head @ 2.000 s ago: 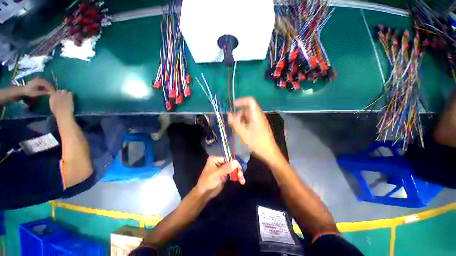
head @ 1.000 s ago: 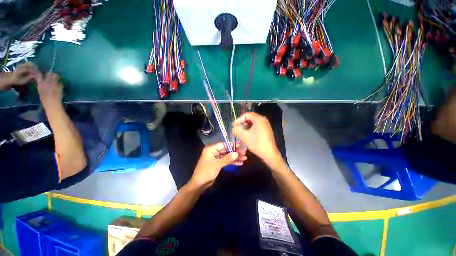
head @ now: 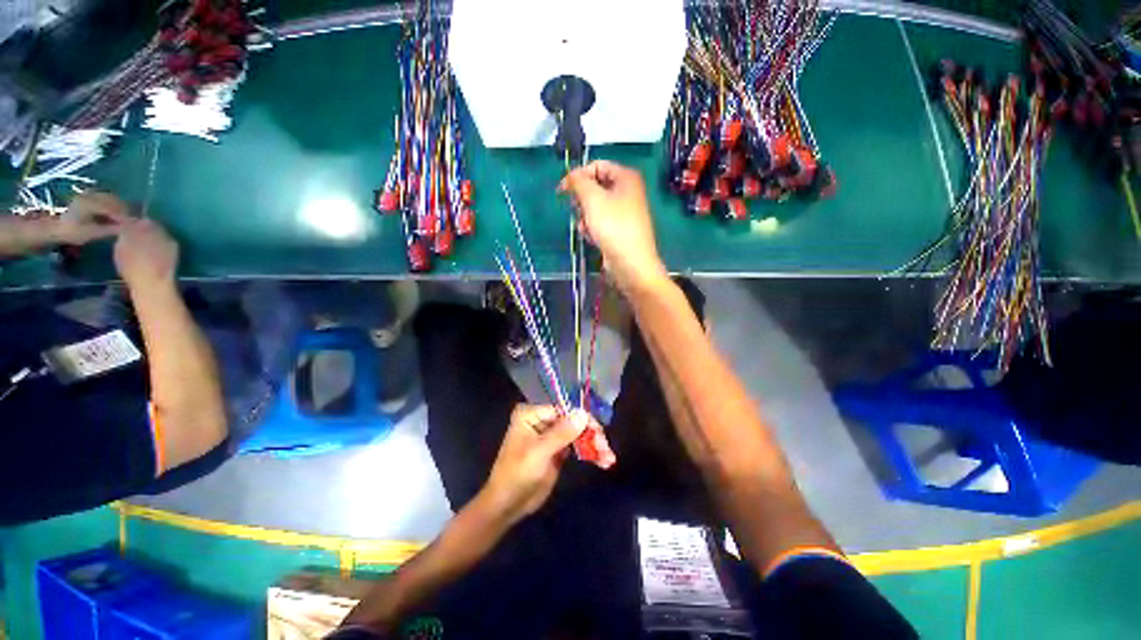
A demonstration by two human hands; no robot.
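My left hand grips the red connector above my lap, low at the centre. Its wires fan upward and away; blue and white ones lean left. My right hand is raised over the bench edge, fingers pinched on wires just below the twisting head. A yellowish wire and others run from the connector up to these fingers. Whether the wire ends sit inside the head is too small to tell. The white twisting machine stands at top centre, its top cut off by the frame.
The left harness bundle and right harness bundle flank the machine. A far-right harness pile overhangs the bench edge. A neighbour's hands work at left. Blue stools stand below the bench; another stool is at right.
My right hand has moved from near the connector up to the twisting head with wires pinched. My left hand still holds the connector, slightly lower in view. The view has shifted slightly.
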